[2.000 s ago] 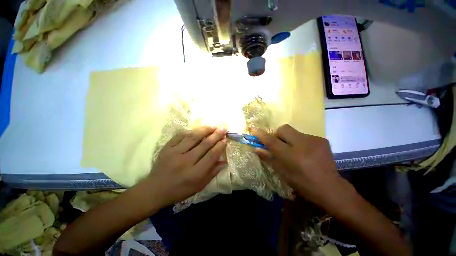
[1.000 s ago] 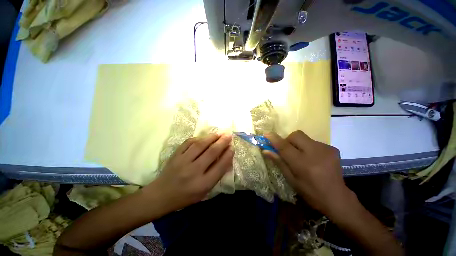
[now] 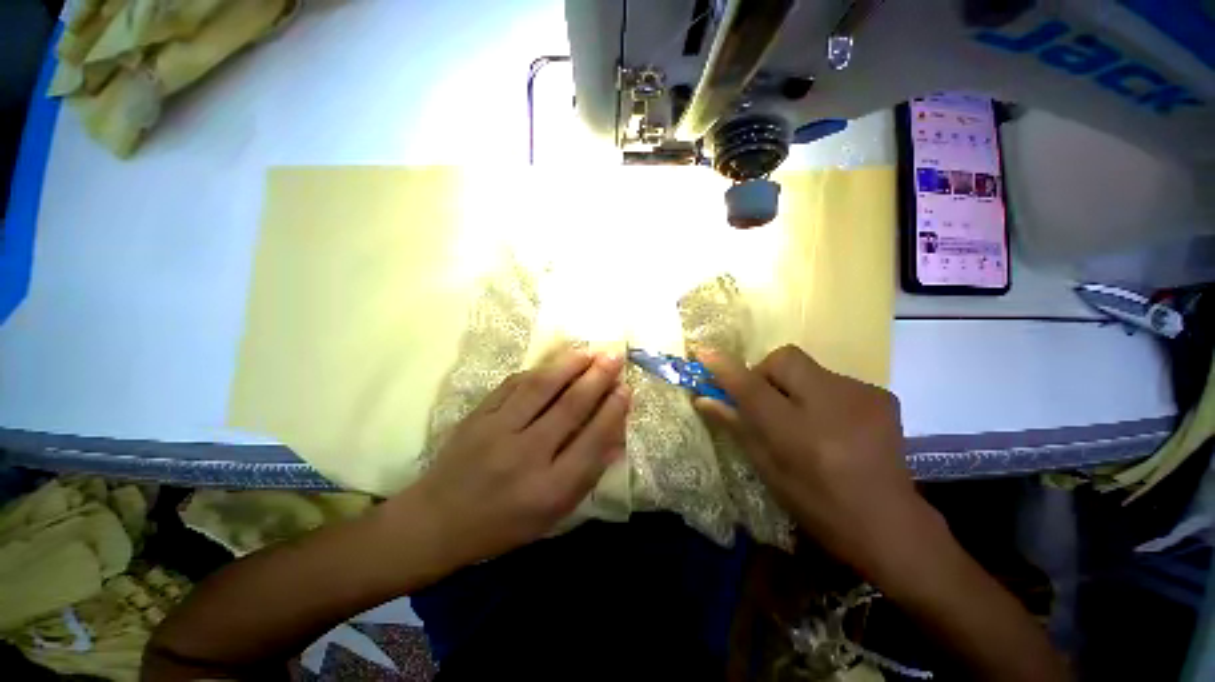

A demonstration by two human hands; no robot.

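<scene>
A pale yellow garment panel [image 3: 347, 293] lies spread on the sewing table, its middle glaring white under the lamp. Lace trim [image 3: 677, 446] runs in bands down the panel towards the wearer. My left hand [image 3: 533, 446] lies flat on the panel's centre, fingers together, pressing the cloth around the placket. My right hand [image 3: 813, 433] holds blue thread snips [image 3: 686, 374], their blades pointing left at the cloth by my left fingertips. Whether the blades are closed on a thread cannot be told.
The sewing machine head [image 3: 906, 80] stands above the panel's back edge. A lit smartphone [image 3: 955, 200] lies right of it, with a metal tool [image 3: 1130, 308] beyond. A crumpled yellow bundle [image 3: 160, 60] lies upper left. Yellow strips [image 3: 1179, 433] hang at the right edge.
The view has shifted, so the machine and phone appear farther right and lower. Both hands stay at the panel's centre, the snips still at my left fingertips.
</scene>
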